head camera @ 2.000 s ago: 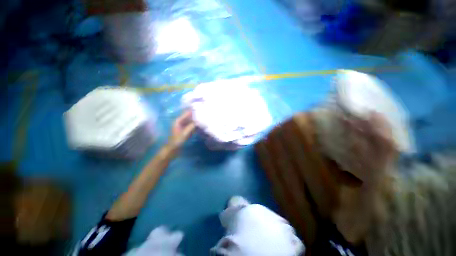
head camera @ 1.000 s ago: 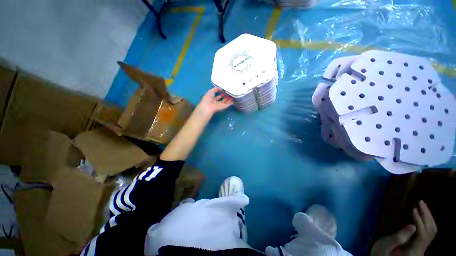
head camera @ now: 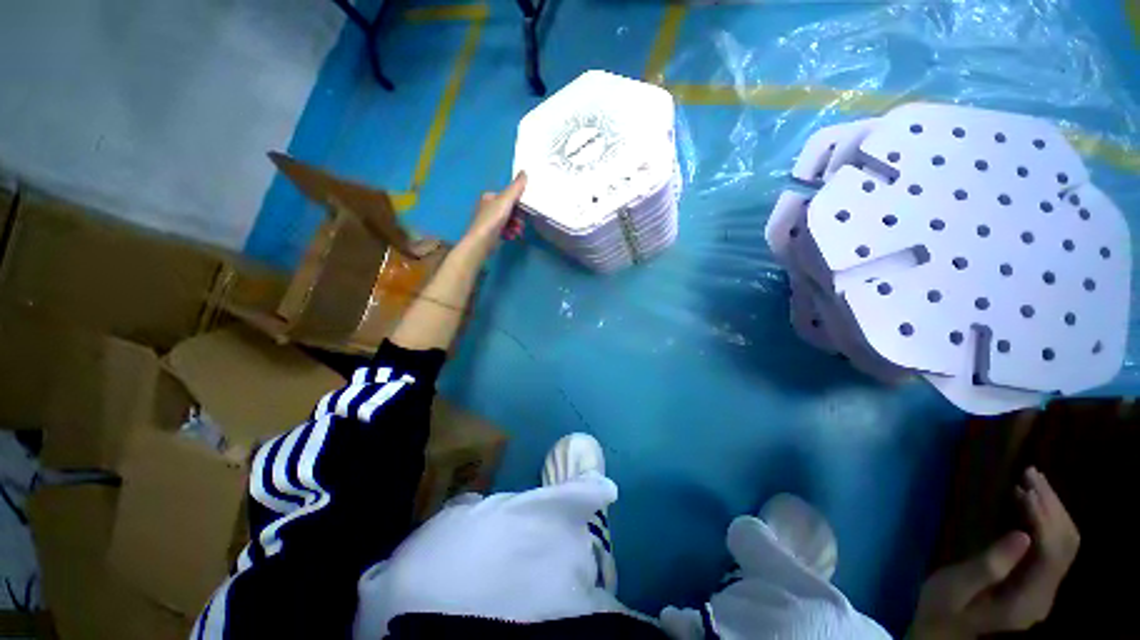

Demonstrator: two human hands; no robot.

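Observation:
A tall stack of white hexagonal covers (head camera: 644, 231) stands on the blue floor at upper centre. The top cover (head camera: 600, 144) lies logo side up. My left hand (head camera: 503, 210) grips this cover's left corner, thumb at the upper edge and fingers below, partly hidden. A pile of pale lavender perforated inserts (head camera: 988, 250) lies at the right, holes and slots showing, its layers unevenly turned. My right hand (head camera: 1006, 569) is at the lower right, empty, with fingers apart and partly curled.
Open brown cartons (head camera: 206, 438) fill the left side by a white wall (head camera: 150, 100). Black metal legs (head camera: 534, 50) stand at the top. Clear film (head camera: 750, 138) covers part of the floor. A dark brown carton (head camera: 1088, 475) is at lower right. My shoes and white-clad legs are below.
My left hand has moved from beside the stack up to the top cover's left corner and closed on it. The view has shifted slightly. My right hand remains empty at the lower right.

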